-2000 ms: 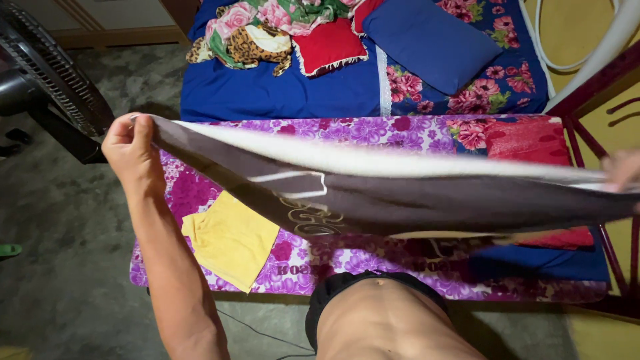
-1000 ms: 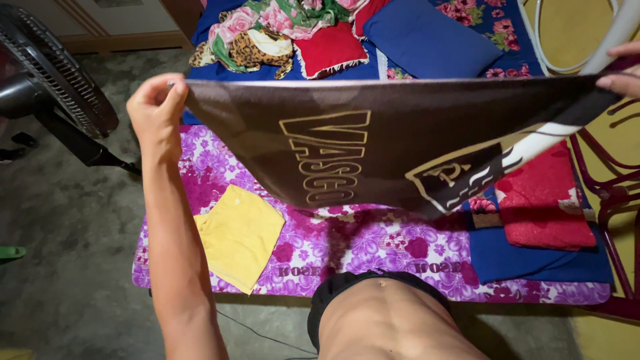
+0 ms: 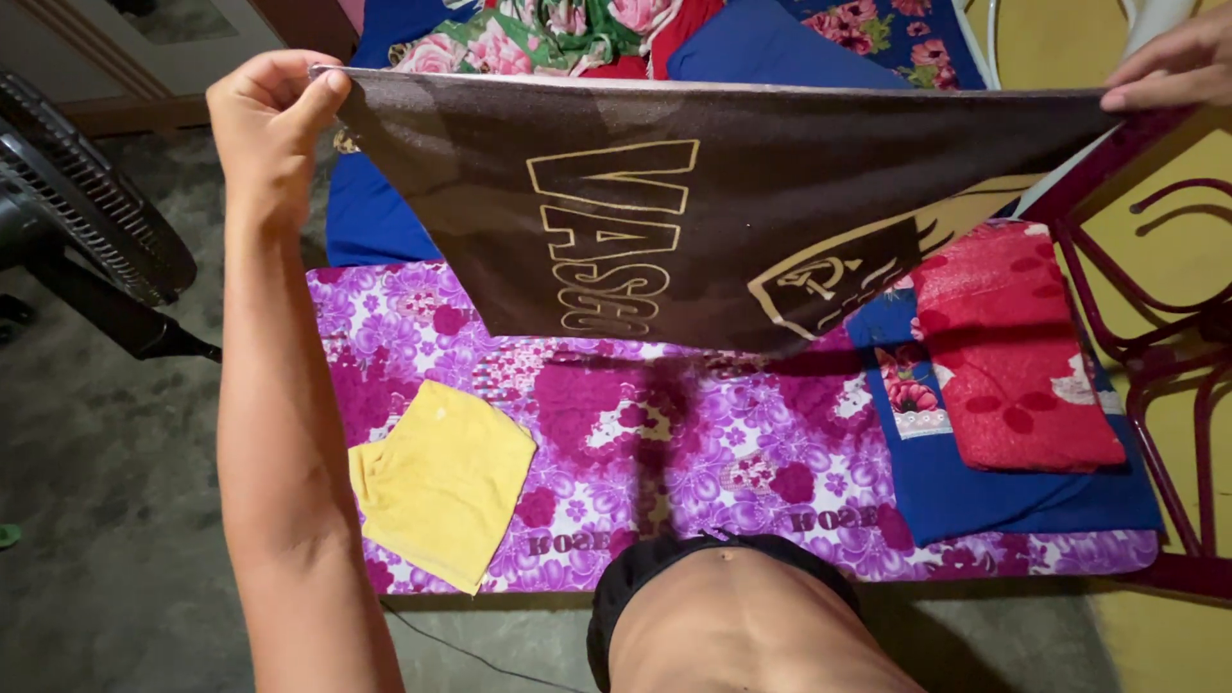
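Note:
A dark brown towel [image 3: 731, 212] with gold outlined lettering and a crest hangs stretched between my hands above the bed. My left hand [image 3: 279, 106] pinches its upper left corner between thumb and fingers. At the upper right edge of the view, my right hand [image 3: 1169, 67] grips the opposite corner. Below lies a mattress [image 3: 616, 462] with a purple floral cover. A folded yellow cloth [image 3: 448, 481] rests on its left part. Toward the right end, a folded red towel [image 3: 1011, 356] lies on folded blue fabric [image 3: 1001, 500] with a floral, lace-edged part.
Behind the mattress is a blue surface with a blue pillow [image 3: 780, 43] and a green and pink floral cloth [image 3: 539, 38]. A black fan [image 3: 87, 192] stands at left. Dark red metal bars [image 3: 1155, 385] rise at right, and a thin cable [image 3: 462, 650] runs along the floor.
The towel, earlier a narrow sagging band with a white side showing, now hangs open with its lettering and crest in view. Both hands have risen, uncovering the red towel beneath.

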